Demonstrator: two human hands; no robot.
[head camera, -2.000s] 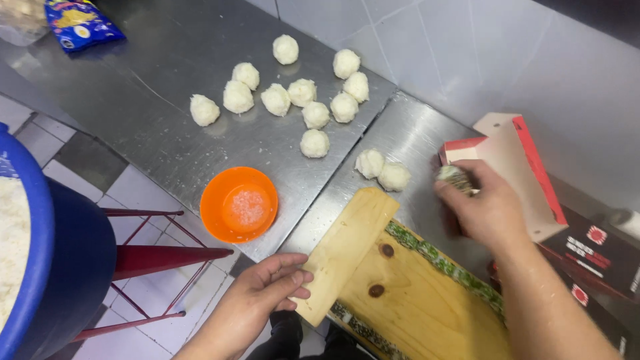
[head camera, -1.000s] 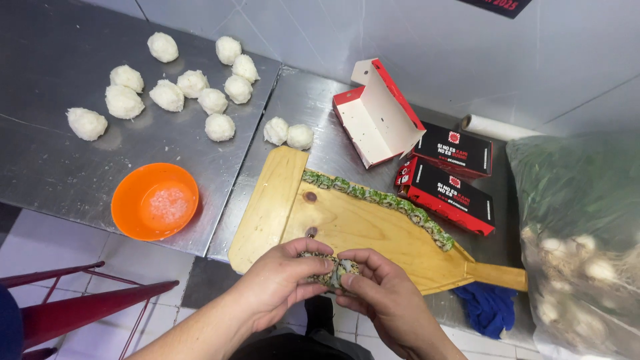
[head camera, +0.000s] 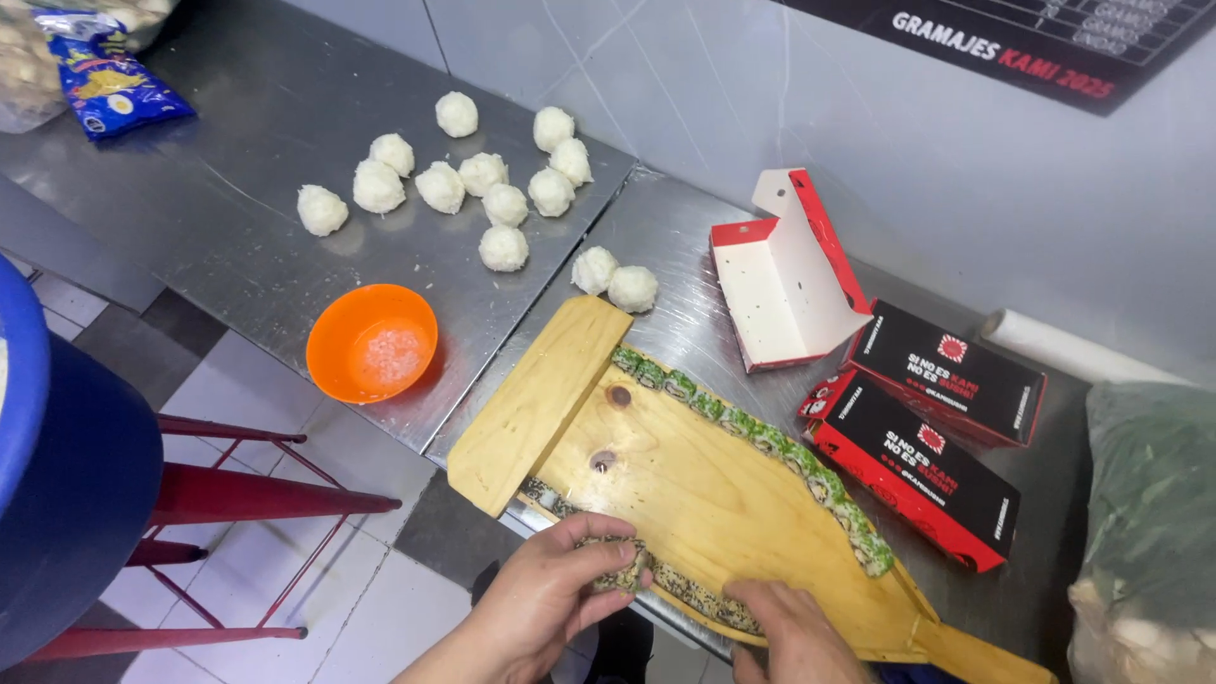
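Observation:
My left hand (head camera: 560, 579) holds a sesame-coated sushi piece (head camera: 617, 562) between thumb and fingers, over the near edge of a wooden serving board (head camera: 703, 475). Fingertips of my right hand (head camera: 793, 632) touch the right end of a row of sesame-coated sushi pieces (head camera: 698, 598) lying along that edge; whether they grip a piece I cannot tell. A row of green-topped sushi pieces (head camera: 760, 432) curves along the board's far edge. Across the board's left end is a raised wooden crosspiece (head camera: 541, 404).
An open cardboard box (head camera: 774, 285) and closed boxes (head camera: 950, 370) stand beyond the board. White rice balls (head camera: 503, 248) and an orange bowl (head camera: 372, 344) sit on the steel table (head camera: 237, 218). A plastic bag of vegetables (head camera: 1149, 513) is at right, a blue tub (head camera: 76, 513) at left.
My hands were together around sushi a second ago; now they are apart, the right one at the near row. Two seconds ago my right hand held sushi near the open box. The view has shifted.

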